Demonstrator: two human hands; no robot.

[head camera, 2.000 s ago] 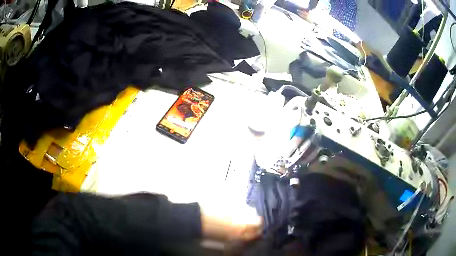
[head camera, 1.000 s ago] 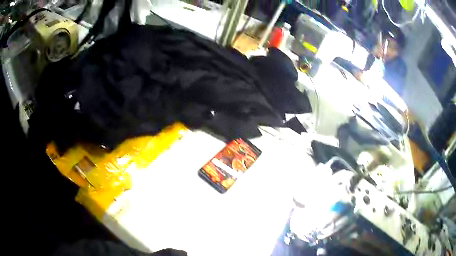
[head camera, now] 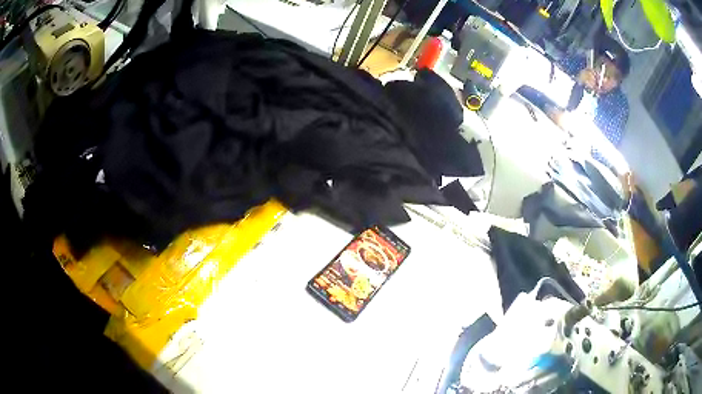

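Observation:
Neither of my hands shows in the head view. A smartphone (head camera: 359, 272) with a lit red-orange screen lies flat on the white table (head camera: 292, 331). Behind it a large crumpled pile of black garments (head camera: 231, 131) covers the back left, with a few small white spots on it. The white head of the sewing machine (head camera: 512, 346) is at the lower right, partly cut off by the frame's bottom edge. A bit of dark cloth (head camera: 469, 338) shows beside the machine head. The needle area is too glaring to make out.
Shiny yellow plastic wrap (head camera: 185, 262) lies along the left table edge. A beige machine part (head camera: 69, 61) stands at the far upper left. A dark cloth piece (head camera: 531, 265) lies behind the machine head. A person (head camera: 608, 100) sits opposite at upper right, near a red-capped bottle (head camera: 432, 52).
The view has swung up and left, so phone and pile appear lower and further right. The left hand and dark sleeve at the machine two seconds ago have left the picture.

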